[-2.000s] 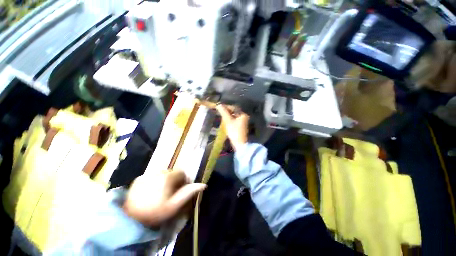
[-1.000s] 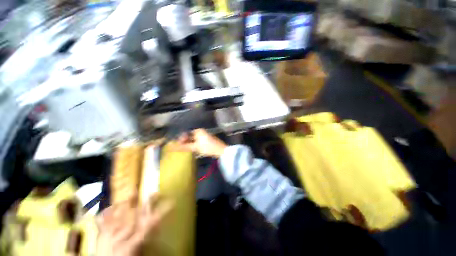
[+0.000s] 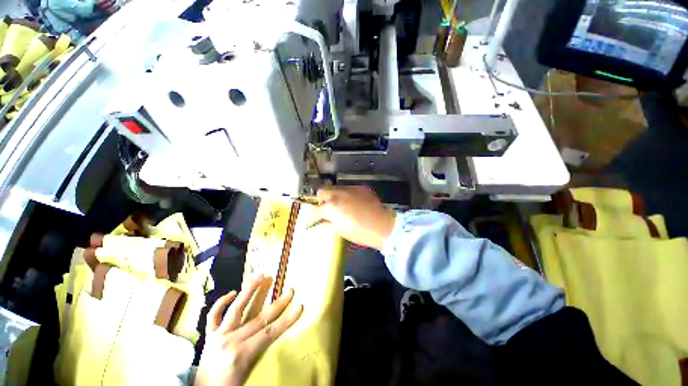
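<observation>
A yellow foam-backed cover (image 3: 320, 301) lies over the sewing arm under the sewing head (image 3: 219, 113). The template plate (image 3: 269, 226), with handwriting and a long dark slot, lies along its left part. My left hand (image 3: 245, 332) rests flat with fingers spread on the cover and plate, holding nothing. My right hand (image 3: 354, 215) is at the far end of the cover, right beside the needle area (image 3: 318, 162), with fingers bent; a thin metal tool, perhaps snips, shows under them. Its fingertips are partly hidden.
Yellow covers with brown rolled ends are stacked at left (image 3: 121, 301) and right (image 3: 626, 279). A control screen (image 3: 630, 34) is at upper right, above a cardboard box (image 3: 592, 121). A metal bracket (image 3: 460, 136) juts right of the head. A person's sleeve (image 3: 72, 15) shows at upper left.
The view has swung back left toward the sewing head and is sharper. The cover now lies spread over the arm, with my left hand flat on it. My right hand stays near the needle end.
</observation>
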